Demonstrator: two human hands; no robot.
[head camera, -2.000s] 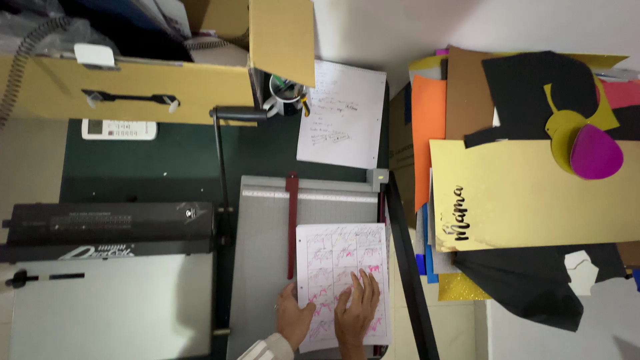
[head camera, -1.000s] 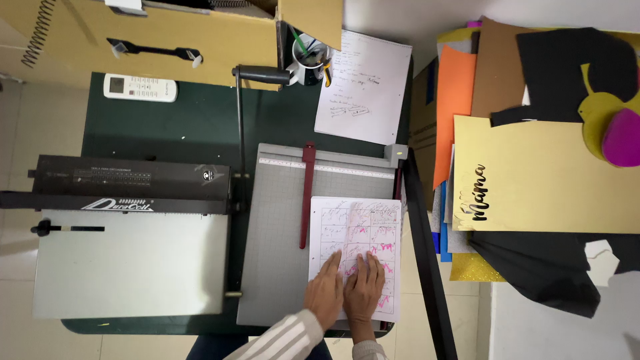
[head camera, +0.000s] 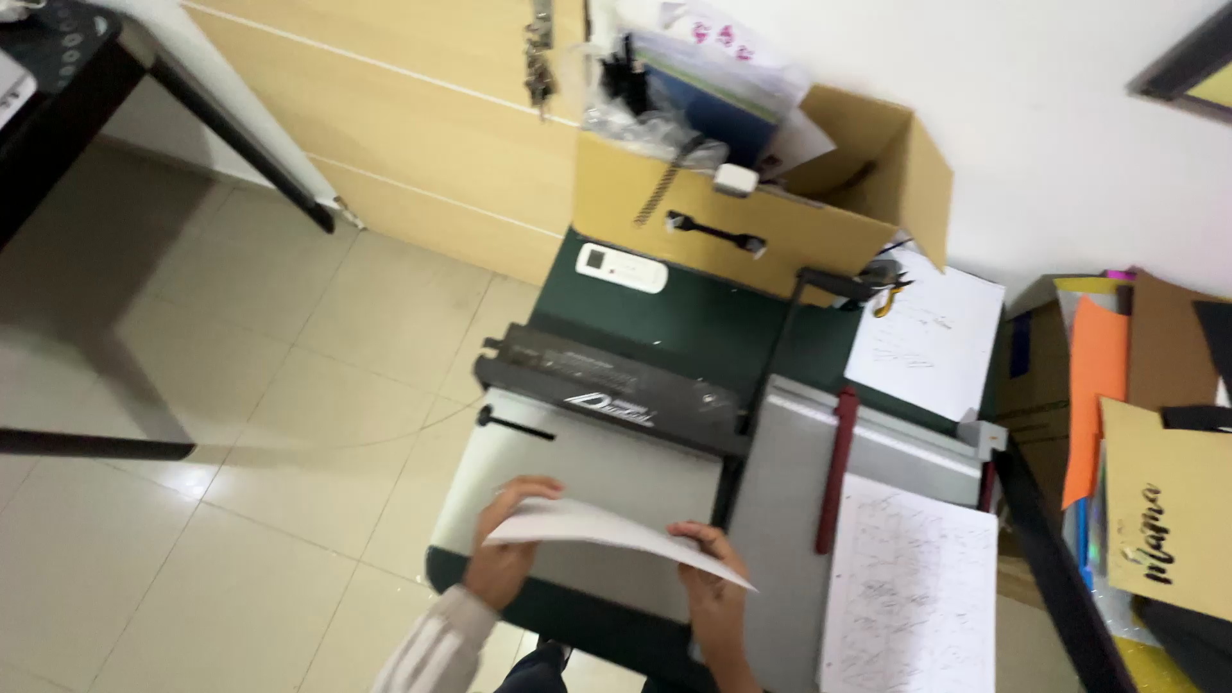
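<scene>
My left hand (head camera: 505, 544) grips the left end of a white paper sheet or thin stack (head camera: 606, 531). At its right end, my right hand (head camera: 710, 577) pinches the same paper, which bows in the air over the light metal bed of a binding or punching machine (head camera: 597, 462). Right of my hands, a stack of handwritten pages (head camera: 910, 587) lies on a grey guillotine paper cutter (head camera: 784, 539). The cutter's dark red guide bar (head camera: 836, 472) is beside the pages, and its long black blade arm (head camera: 1059, 568) runs along the right side.
A cardboard box (head camera: 635, 192) holding papers and plastic stands behind. A white remote control (head camera: 622, 268) and a written sheet (head camera: 926, 332) lie on the dark green table (head camera: 654, 327). Coloured card sheets (head camera: 1097, 404) are stacked at right; another table (head camera: 58, 125) stands at upper left.
Both hands have left the written pages on the cutter and moved left over the machine, now with paper held between them. The view has swung left.
</scene>
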